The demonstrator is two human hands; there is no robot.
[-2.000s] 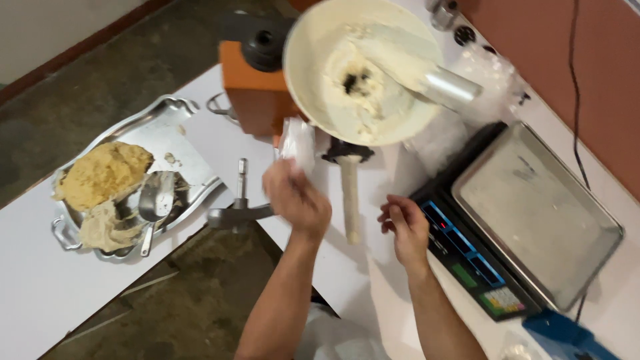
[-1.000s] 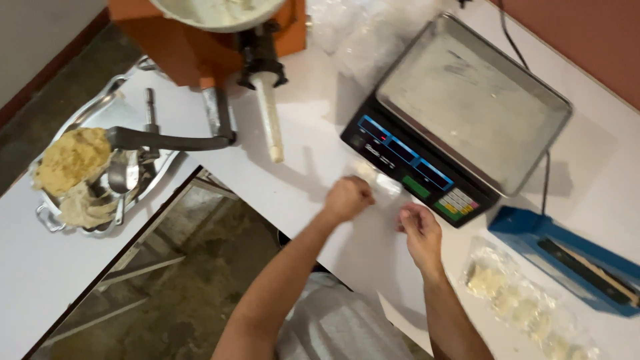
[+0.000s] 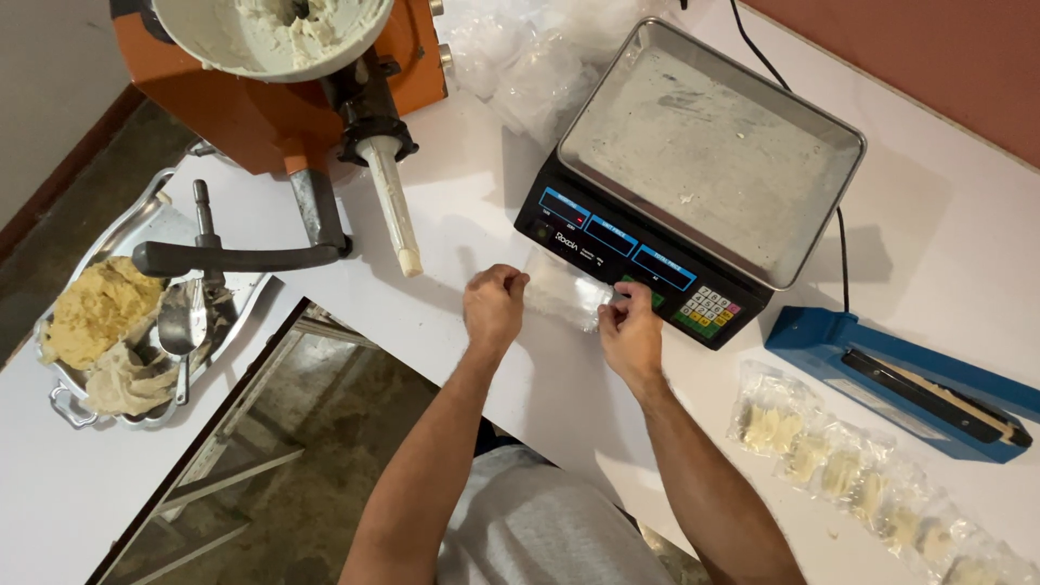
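A clear plastic bag (image 3: pixel 566 294) is stretched between my two hands, just in front of the digital scale (image 3: pixel 617 244). My left hand (image 3: pixel 496 305) pinches the bag's left end between thumb and finger. At the other end, my right hand (image 3: pixel 632 325) holds it near its fingertips. The scale's metal pan (image 3: pixel 707 146) bears small smears. Left of the bag, a white tube (image 3: pixel 392 203) with pale paste at its tip juts from an orange grinder (image 3: pixel 244 122). Pale dough lies in the white bowl (image 3: pixel 276 61) on top.
A silver tray (image 3: pixel 244 313) at left holds yellow dough (image 3: pixel 106 309), paler dough and a metal scoop (image 3: pixel 181 325). The grinder's crank handle (image 3: pixel 236 258) reaches over it. A blue heat sealer (image 3: pixel 902 382) and several filled plastic packets (image 3: pixel 841 475) lie at right. More plastic bags (image 3: pixel 536 65) lie behind.
Both hands have come up close to the scale's front edge, and the plastic bag is now spread between them. The view has shifted toward the scale and packets since the earliest frame.
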